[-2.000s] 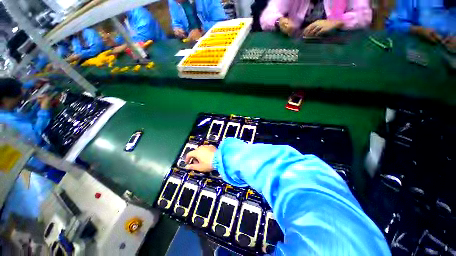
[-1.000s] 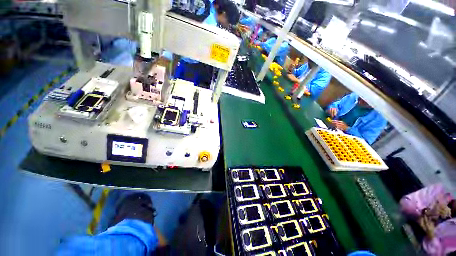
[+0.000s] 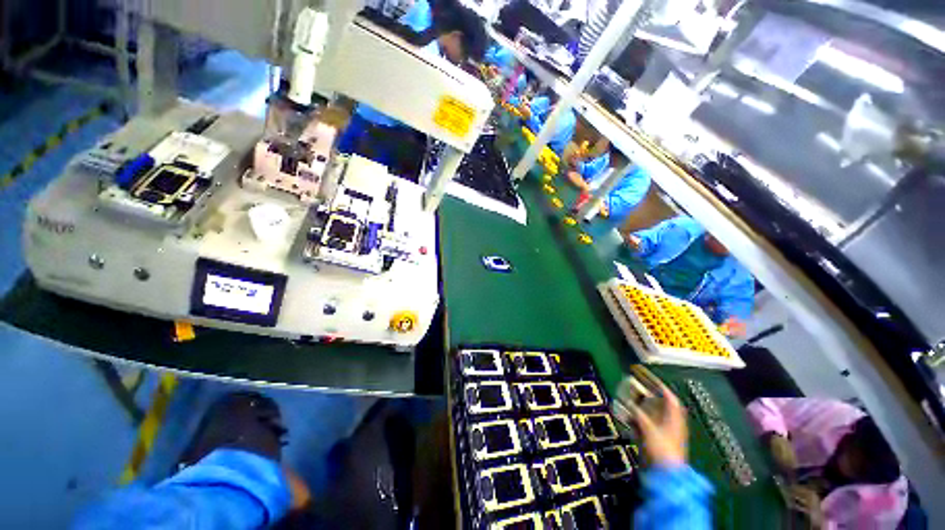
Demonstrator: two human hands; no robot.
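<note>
My right hand (image 3: 660, 422), in a blue sleeve, is raised at the right edge of the black blister tray (image 3: 611, 484). Its fingers are curled and blurred, so I cannot tell whether a housing is between them. The tray holds rows of dark housings with pale frames, such as this phone housing (image 3: 495, 439). My left hand (image 3: 298, 489) is low by my lap, mostly hidden by its blue sleeve. The screwdriving machine (image 3: 124, 248) stands at the left. One housing (image 3: 166, 184) sits in its left fixture and another (image 3: 342, 234) in its right fixture.
A loose handset (image 3: 497, 264) lies on the green bench (image 3: 471, 311) beyond the tray. A white tray of yellow pieces (image 3: 674, 326) stands at the bench's far side. The touchscreen (image 3: 238, 292) is lit. The emergency stop (image 3: 403, 322) is at the machine's front right corner. Co-workers sit along the bench.
The view has swung from the tray to the machine and tray together. My right hand was over the tray, then almost out of view, and now shows at the tray's right edge.
</note>
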